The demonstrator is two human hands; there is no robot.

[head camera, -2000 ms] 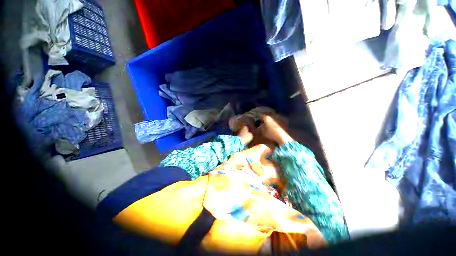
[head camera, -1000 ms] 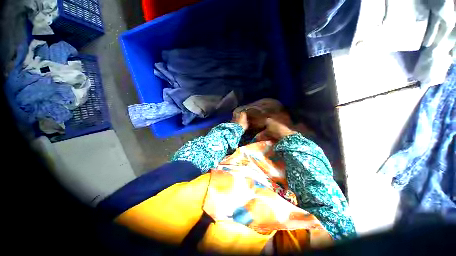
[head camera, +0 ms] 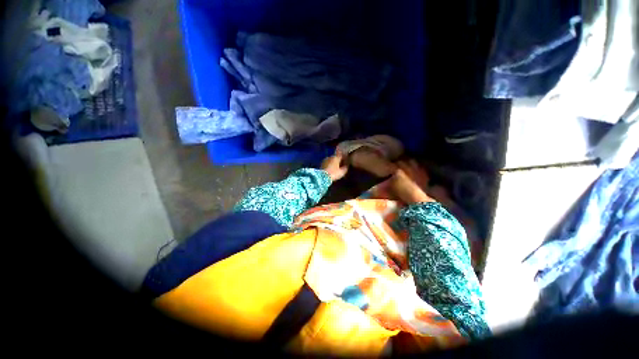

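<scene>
A pale brownish cloth or bag (head camera: 378, 148) is bunched between my two hands at the near right corner of a deep blue crate (head camera: 203, 84); what exactly it is stays unclear. My left hand (head camera: 335, 165) pinches its left edge. My right hand (head camera: 409, 179) is closed on its near right side, with the fingertips partly hidden. Both sleeves are teal patterned. The crate holds dark blue garments (head camera: 308, 73) and an off-white piece (head camera: 284, 126). A light blue patterned piece (head camera: 210, 125) hangs over its left rim.
A white worktable (head camera: 518, 231) runs along the right, with blue denim-like garments (head camera: 595, 245) and pale cloth (head camera: 595, 63) on it. A perforated blue basket (head camera: 112, 105) with blue and off-white garments stands at upper left. A pale panel (head camera: 112, 196) lies below it.
The view has shifted, so the crate sits higher and the red crate is out of the picture. My hands have moved apart, and more of the brownish cloth shows between them.
</scene>
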